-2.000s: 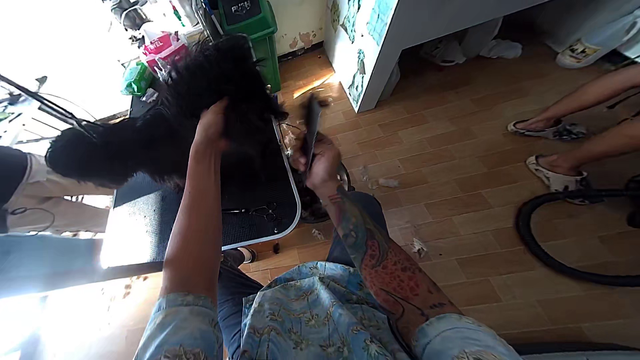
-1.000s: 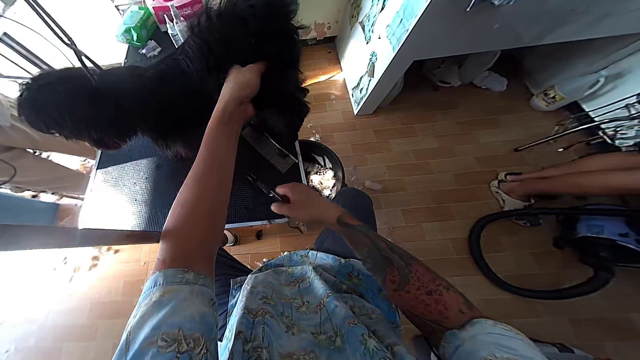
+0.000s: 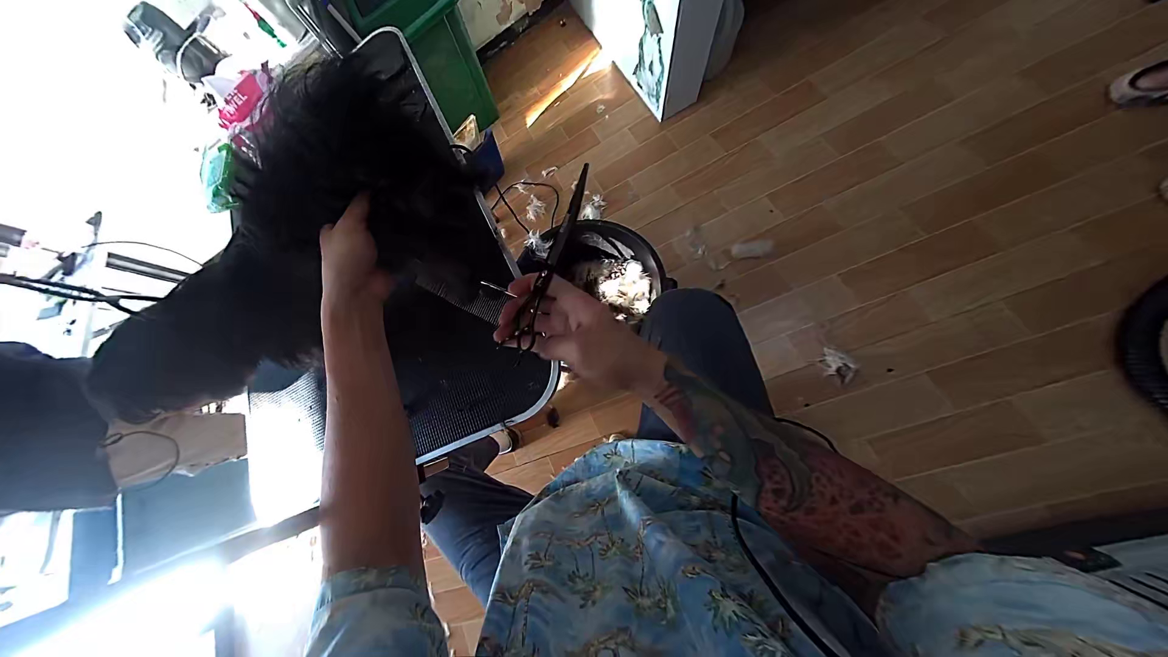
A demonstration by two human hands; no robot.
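A long-haired black dog (image 3: 274,219) stands on a grooming table (image 3: 474,415) with a ribbed black top and a metal rim. My left hand (image 3: 351,251) grips into its fur, the fingers partly hidden. My right hand (image 3: 575,328) holds long dark scissors (image 3: 563,233) by the finger loops, blades pointing up and away from the fur. Their blades look closed. Between my hands, against the dark fur, the teeth of a metal comb (image 3: 465,303) show; what holds the comb is unclear.
A round black bin (image 3: 643,246) with pale hair clippings is beside the table, near my knee. Beyond stand a green plastic container (image 3: 470,78) and a white cabinet (image 3: 648,55). Hair tufts (image 3: 838,365) lie on the floor. Another person's dark sleeve (image 3: 46,420) is at the left.
The scissors pointed left toward the table a second ago and now point upward in my right hand. My left hand stays on the dog. The view has shifted.
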